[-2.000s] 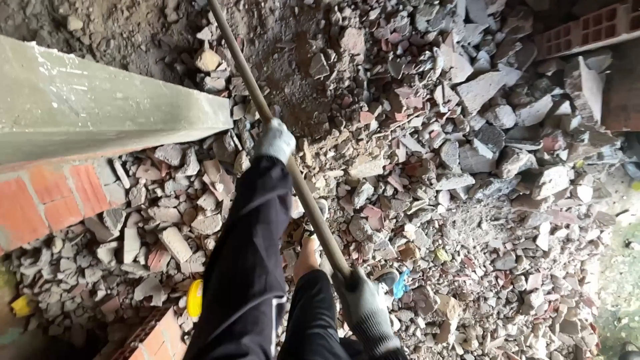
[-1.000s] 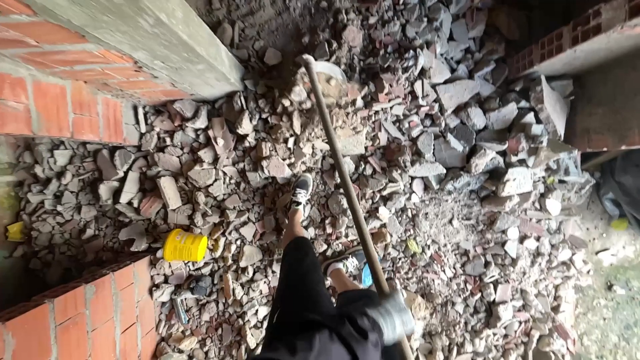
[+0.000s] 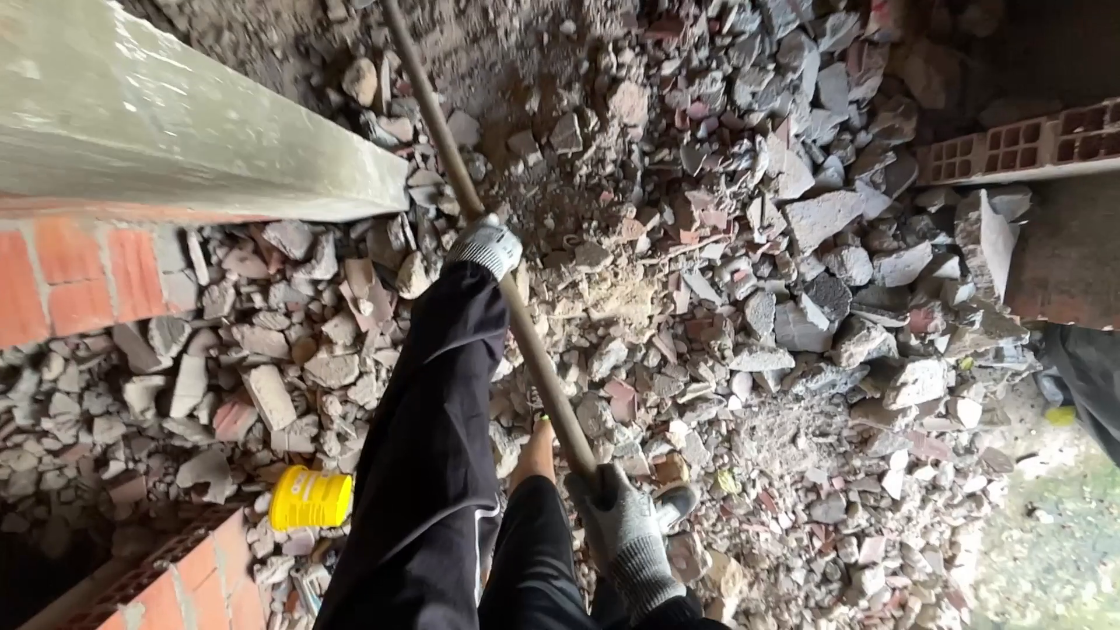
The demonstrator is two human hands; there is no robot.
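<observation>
A long wooden handle (image 3: 538, 350) runs slanting from the top of the view down to my legs; the tool's head lies mostly beyond the top edge. My gloved left hand (image 3: 486, 245) is closed around the middle of the handle, its arm in a dark sleeve. Lower down, my gloved right hand (image 3: 617, 525) grips the handle near its lower end, beside my knee. Broken concrete and brick rubble (image 3: 814, 219) lies beneath and around the handle, with bare dirt (image 3: 525, 79) showing near the top.
A concrete column (image 3: 219, 131) and brick wall (image 3: 87, 271) stand at left. A yellow bucket (image 3: 312, 498) lies on the rubble above a low brick wall (image 3: 201, 577). Hollow bricks (image 3: 1015, 149) and a dark bag or cloth (image 3: 1089, 376) are at right. My shoe (image 3: 674, 505) rests among the stones.
One second ago the tool's head was in view on the rubble; now the handle reaches past the top edge. My left hand is now plainly visible on its middle. The view has shifted.
</observation>
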